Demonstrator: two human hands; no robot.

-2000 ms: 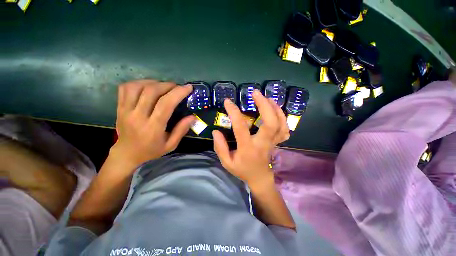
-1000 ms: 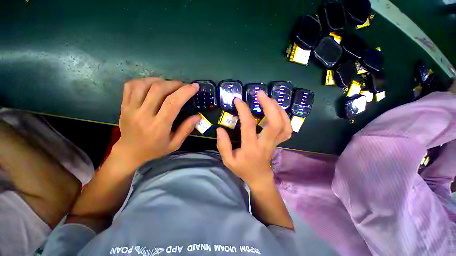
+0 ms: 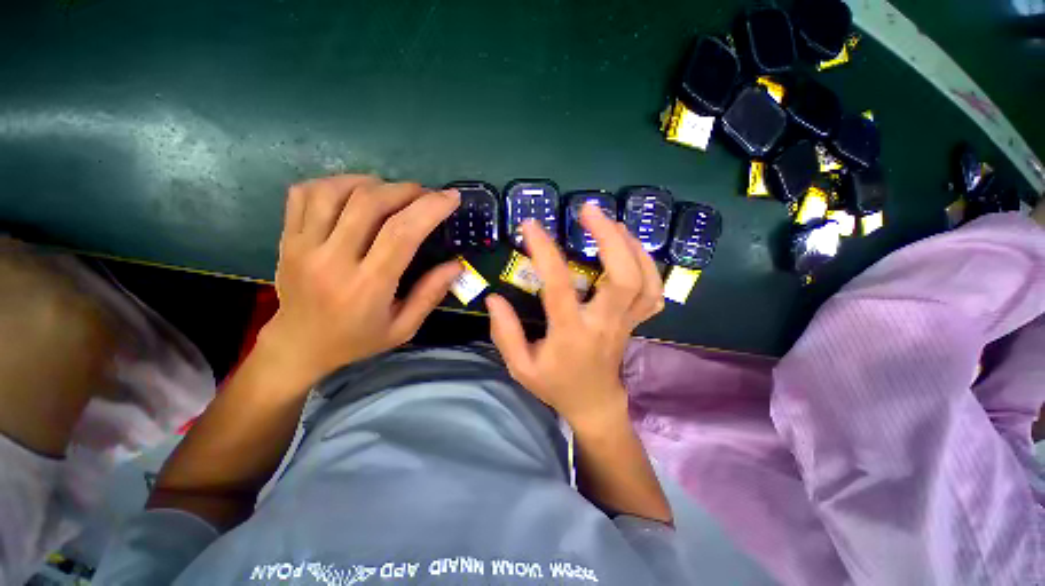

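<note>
Several smartwatch screen modules lie in a row on the green bench, lit with icons or lists. My left hand [image 3: 355,263] is at the row's left end, its index fingertip at the left edge of the leftmost module [image 3: 476,218]. My right hand [image 3: 579,309] is spread over the row, with one fingertip at the lower edge of the second module [image 3: 531,204] and another over the middle module [image 3: 589,224]. Two more lit modules, the fourth [image 3: 647,215] and the rightmost [image 3: 694,235], lie right of it. Silver-white batteries with yellow edges, such as the leftmost one [image 3: 469,282], hang below. Neither hand grips a thing.
A jumbled heap of mostly dark modules [image 3: 754,120] with batteries lies at the upper right of the green bench [image 3: 287,92]. A pale strip [image 3: 951,80] curves along the bench's far right. A person's pink striped sleeve [image 3: 905,309] is at right; another person's arm [image 3: 92,355] is at left.
The second module's screen went from a dim grid to bright white, and now shows icons. The right hand's fingers shifted slightly over the row. The left hand has stayed nearly in place.
</note>
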